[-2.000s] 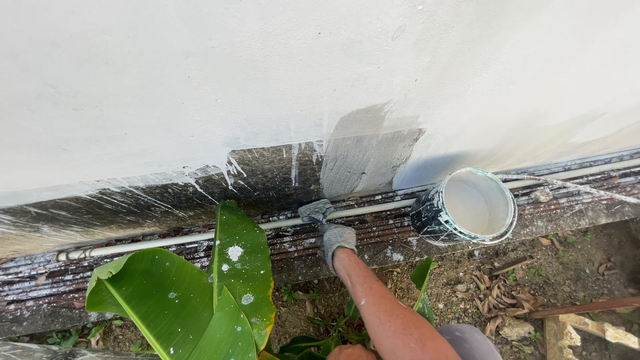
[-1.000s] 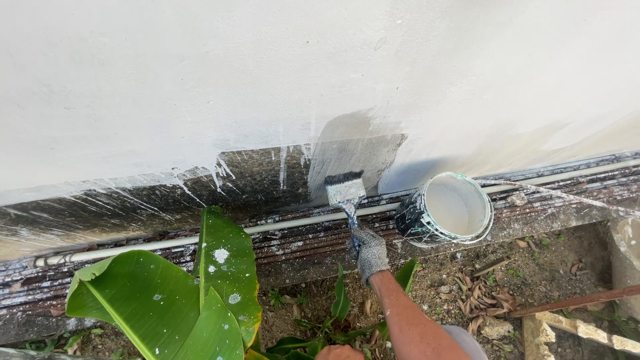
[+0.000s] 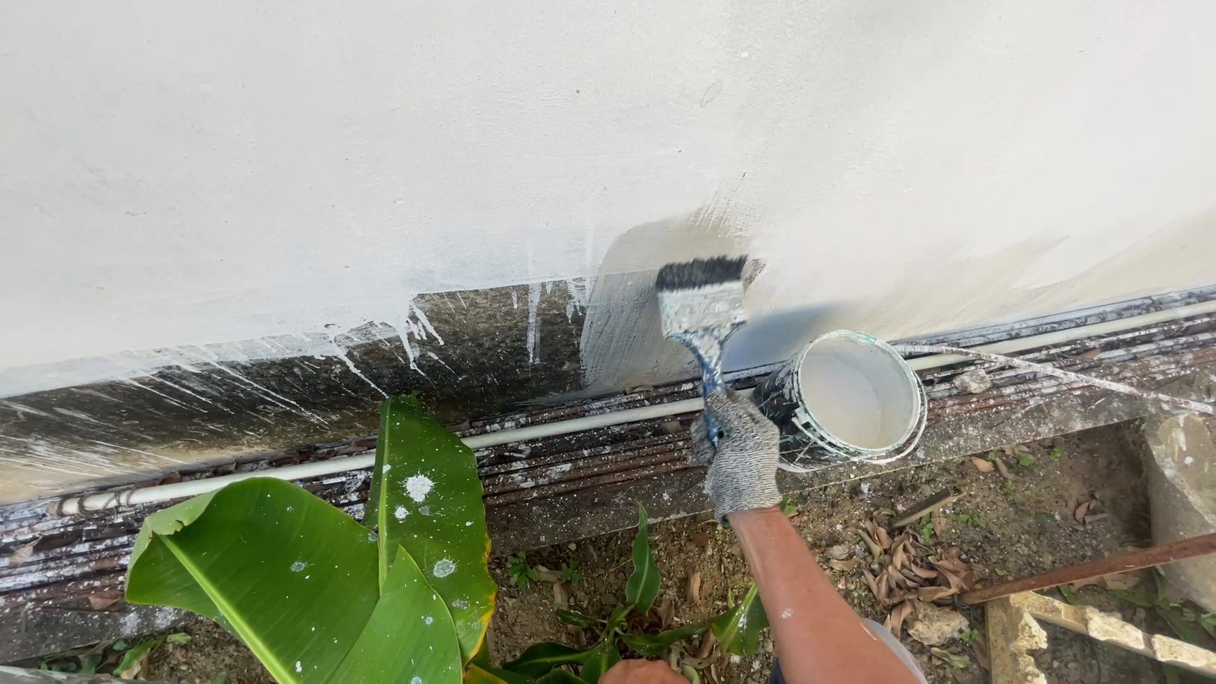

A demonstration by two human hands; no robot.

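My right hand (image 3: 743, 456), in a grey knit glove, grips the handle of a wide paintbrush (image 3: 704, 299). The brush's dark bristles point up against the wall (image 3: 427, 142), over a greyish, freshly brushed patch. Left of that patch the wall's lower band is dark and stained, with white drips. A paint bucket (image 3: 860, 394) with whitish paint inside stands just right of the gloved hand, its outside streaked with paint. Only a bare part of my left hand (image 3: 644, 673) shows at the bottom edge; its fingers and anything in it are hidden.
A white pipe (image 3: 579, 424) and paint-spattered rusty rods (image 3: 589, 470) run along the wall's foot. Large green leaves (image 3: 275, 570) with paint spots rise at lower left. On the soil at lower right lie dry leaves (image 3: 917, 570), a rusty bar (image 3: 1092, 567) and broken blocks (image 3: 1016, 636).
Two seconds ago the brush was low beside the pipe; it has since moved up the wall and then to the right, nearer above the bucket. The glove has stayed closed on its handle.
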